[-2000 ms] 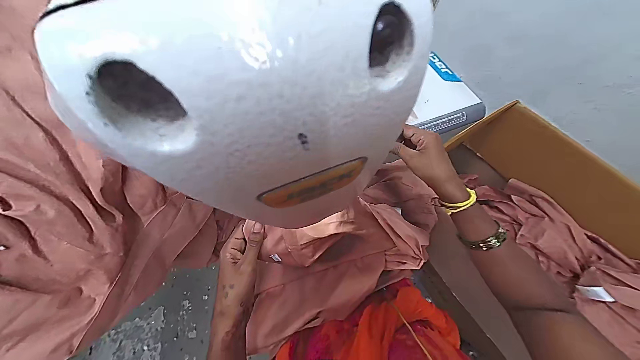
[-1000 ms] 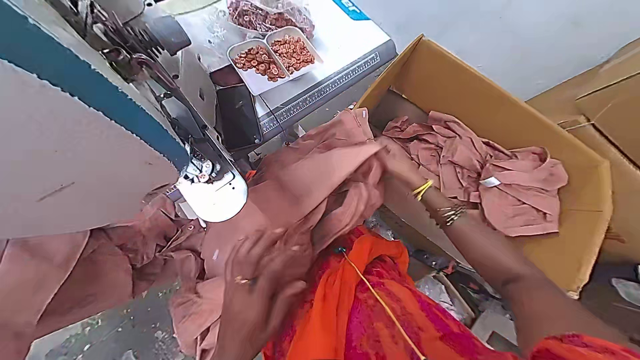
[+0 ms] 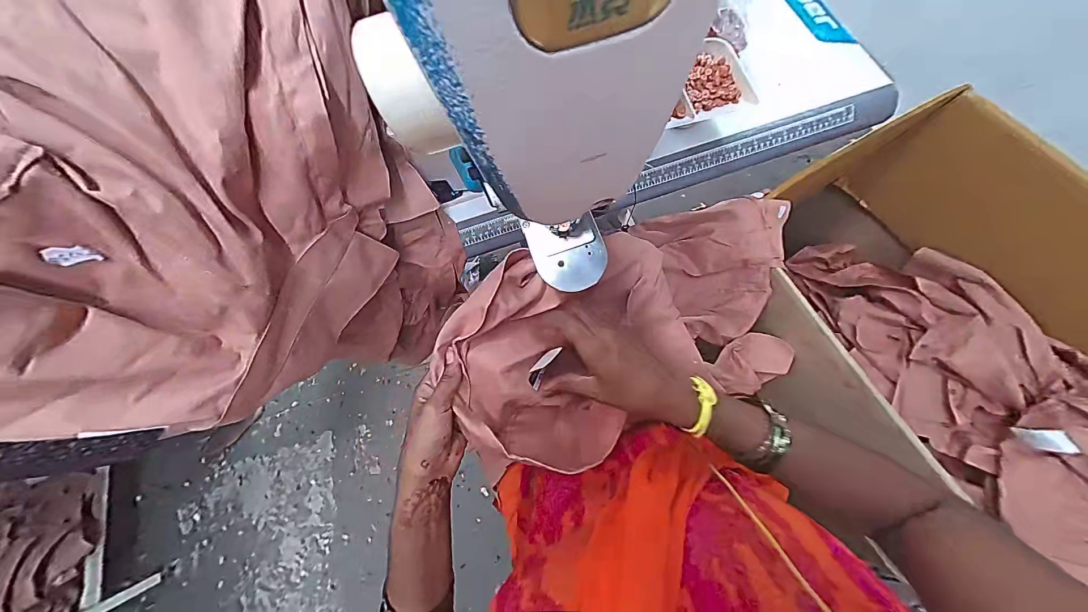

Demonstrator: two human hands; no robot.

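Note:
A dusty-pink garment [image 3: 544, 425] lies below the metal finger guard [image 3: 568, 259] of a white sewing machine [image 3: 569, 110]. My left hand [image 3: 438, 421] pinches its left edge, thumb on top of the cloth. My right hand [image 3: 608, 361], with a yellow band at the wrist, is on the same cloth just below the guard, its fingertips bent toward the fabric. A small white and dark gap or piece shows beside those fingers; what it is I cannot tell. Part of the garment spreads to the right, up to the box edge.
A cardboard box [image 3: 977, 195] on the right holds more pink garments [image 3: 943, 348]. Behind the machine, a tray of reddish buttons [image 3: 714, 85] sits on the white machine table [image 3: 816, 76]. A large heap of pink garments [image 3: 170, 212] hangs at the left, above the grey floor [image 3: 280, 510].
My right hand has moved from the cloth near the box to the cloth under the machine head. My left hand, spread over the fabric one second ago, now grips its left edge. The view has shifted.

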